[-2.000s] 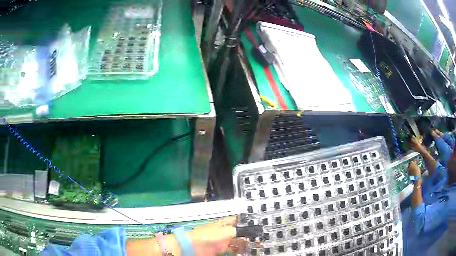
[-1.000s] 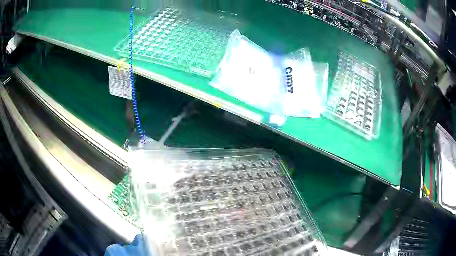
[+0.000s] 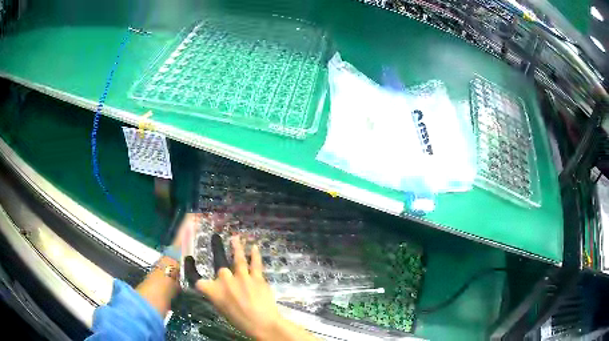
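Observation:
A clear blister tray with rows of pockets, some with dark parts (image 3: 287,256), is tilted under the shelf, partly blurred. My left hand (image 3: 181,243), with a pale blue wrist band, holds the tray's left edge; its fingers are partly hidden and blurred. My right hand (image 3: 242,290) is over the tray's lower left part with fingers spread and black finger cots on thumb and index finger. Whether its fingertips touch the tray cannot be told.
The green-matted shelf (image 3: 494,230) above holds an empty-looking clear tray (image 3: 234,73), a crumpled plastic bag (image 3: 394,136) and a smaller tray (image 3: 504,143). A paper card (image 3: 148,153) and a blue coiled cord (image 3: 95,143) hang there. Green pieces (image 3: 400,286) lie right of the tray; rails (image 3: 60,220) run left.
The view has swung left along the shelf. The blister tray has moved in under the shelf, and my right hand has come into view over it.

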